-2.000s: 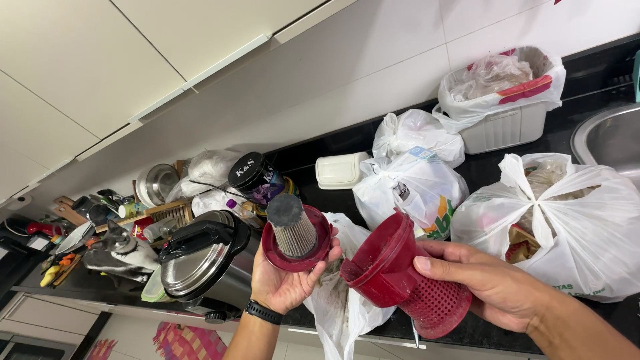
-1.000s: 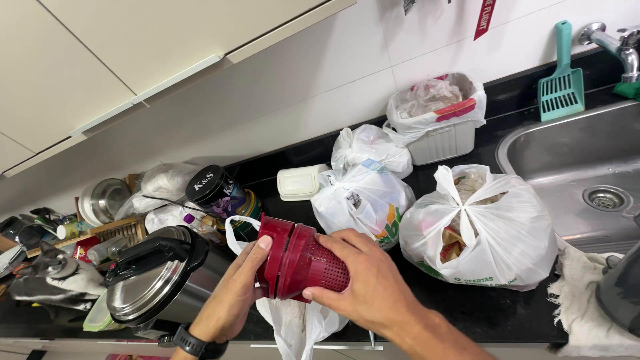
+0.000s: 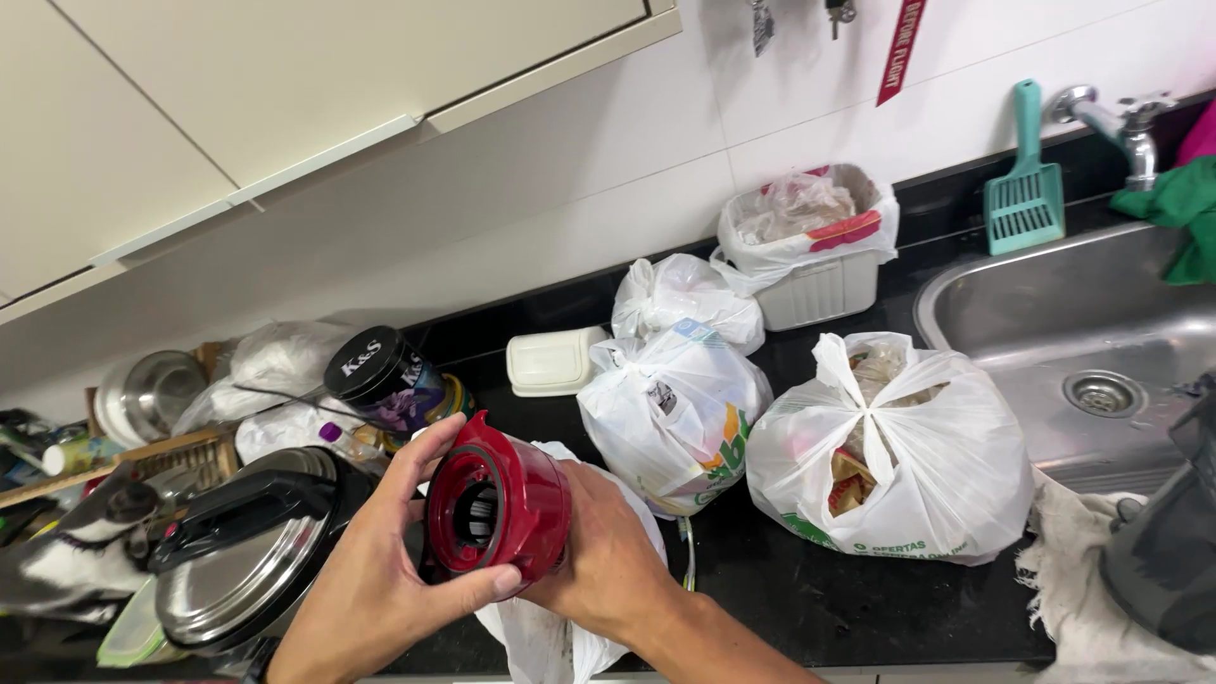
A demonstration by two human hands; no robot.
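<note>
Both my hands hold the red plastic vacuum filter housing (image 3: 532, 508) over the counter's front part. Its round open end faces me, with a ribbed part visible deep inside. My left hand (image 3: 389, 560) grips the rim from the left, thumb along the lower edge and fingers at the top. My right hand (image 3: 613, 560) wraps the far right side, its fingertips hidden behind the housing. Beneath the hands lies a white plastic bag (image 3: 541, 641), partly covered. A pressure cooker (image 3: 256, 541) with a steel lid stands left of my left hand.
Tied white bags (image 3: 893, 456) (image 3: 674, 408) stand on the black counter, before a lined bin (image 3: 817, 290) and a cream container (image 3: 553, 361). At right are a steel sink (image 3: 1035, 332), teal litter scoop (image 3: 1026, 204) and cloth (image 3: 1083, 579). A cat (image 3: 85, 551) is at left, near a dish rack (image 3: 180, 456).
The grey ribbed filter and red base, apart from the perforated red piece two seconds ago, came together with it. The housing has since turned its open end toward me. The view has shifted right.
</note>
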